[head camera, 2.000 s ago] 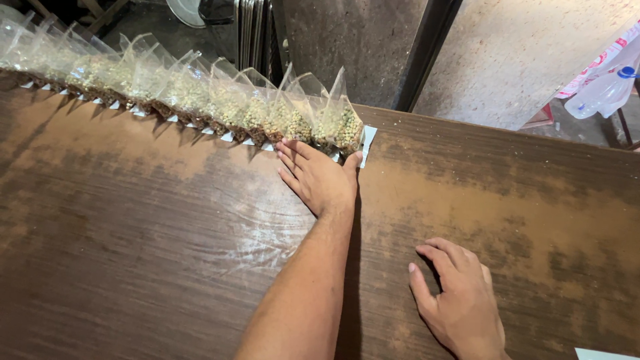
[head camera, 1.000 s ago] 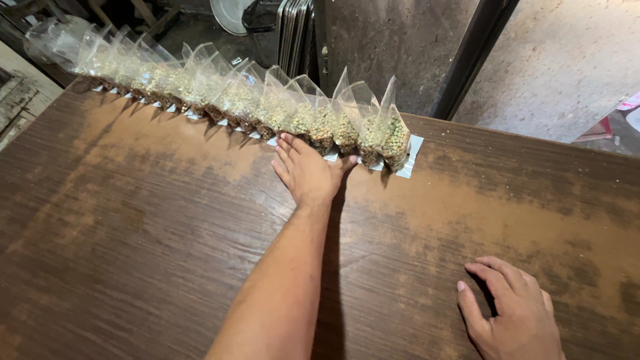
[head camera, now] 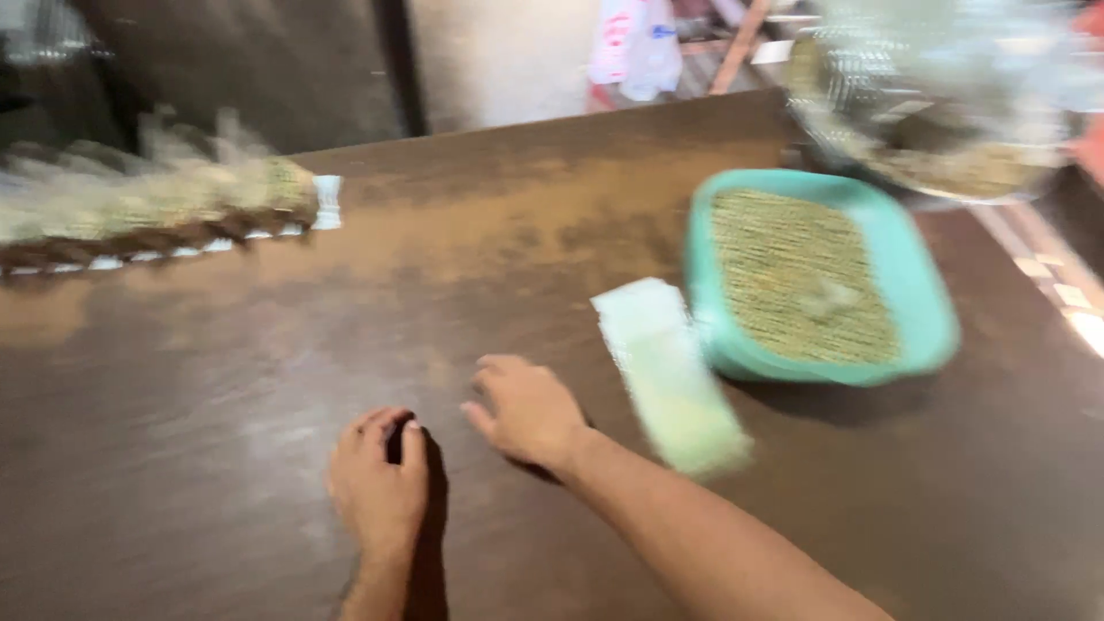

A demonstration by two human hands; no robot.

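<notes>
My left hand (head camera: pixel 379 483) is over the brown wooden table (head camera: pixel 285 362) at the lower middle, fingers curled and apart from the thumb, holding nothing. To its right my right hand (head camera: pixel 528 412) hangs low above the table, also without anything in it. At the upper left stands a blurred row of clear plastic bags (head camera: pixel 172 198) filled with pale and brown grains, with white tabs at their bases. A turquoise plastic tub (head camera: pixel 927 285) holds greenish-yellow grains or seeds (head camera: pixel 793 276). Beside its left wall, nearer my right hand, lies a stack of white and pale green packets or sheets (head camera: pixel 677 379).
Past the tub, at the upper right, is a large clear container or bag (head camera: pixel 931 103) with brownish contents, blurred. White plastic bags (head camera: pixel 638 43) with printing hang beyond the far table edge. A dark post (head camera: pixel 398 69) rises behind the table.
My left hand was against the row of bags and is now away from it, near my right hand. The view has swung right, bringing in the tub and the packets.
</notes>
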